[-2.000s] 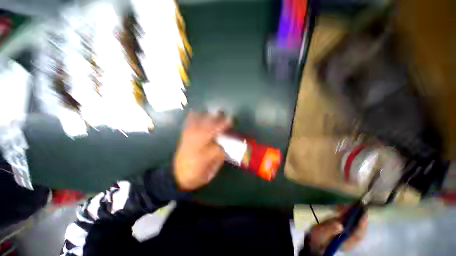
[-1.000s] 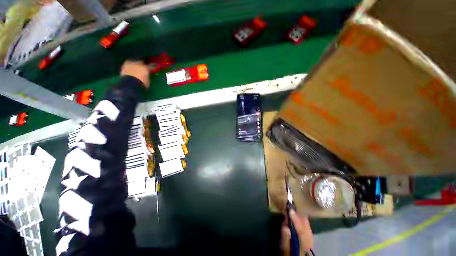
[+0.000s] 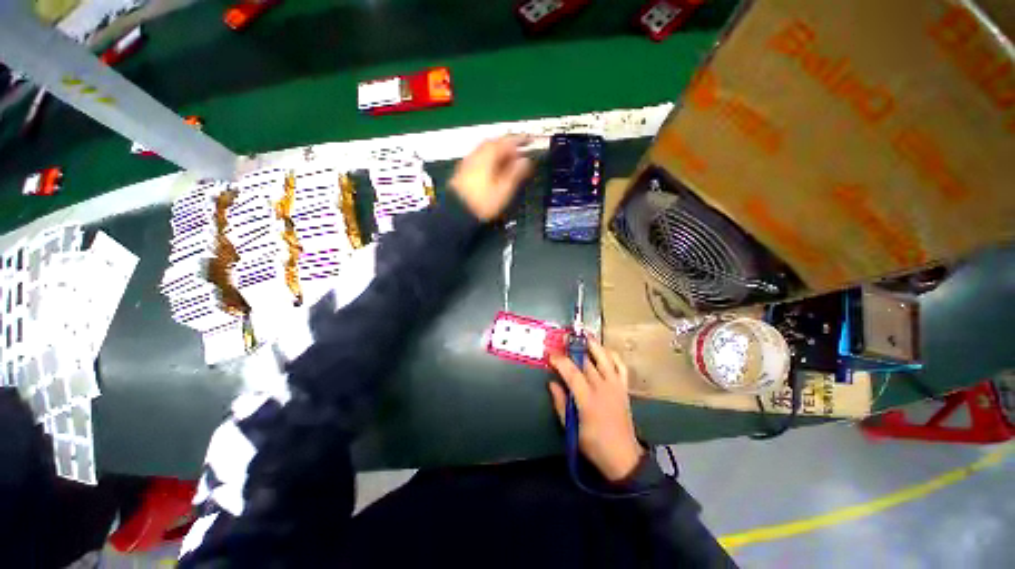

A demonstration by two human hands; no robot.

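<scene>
A red device housing (image 3: 521,338) lies on the dark green mat, its pale face with dark marks upward. My right hand (image 3: 598,402) holds the blue soldering iron (image 3: 574,367), tip pointing up, with fingertips at the housing's right end. My left hand (image 3: 490,178) is slightly blurred, left of the smartphone (image 3: 574,187), near the conveyor's edge. Whether its fingers hold anything is unclear. A thin silvery strand (image 3: 509,267) runs below it towards the housing. Stacked white modules (image 3: 317,228) with amber edges stand left of my left forearm.
A black fan (image 3: 690,245) sits under a cardboard box (image 3: 824,156). A round whitish tub with a red band (image 3: 739,353) stands on the cardboard mat (image 3: 657,361). The green conveyor (image 3: 512,83) carries red housings behind. White sheets (image 3: 56,322) lie far left.
My left hand has left the conveyor and moved right, beside the smartphone. A red housing now lies on the mat. My right hand has moved left and forward onto it with the iron.
</scene>
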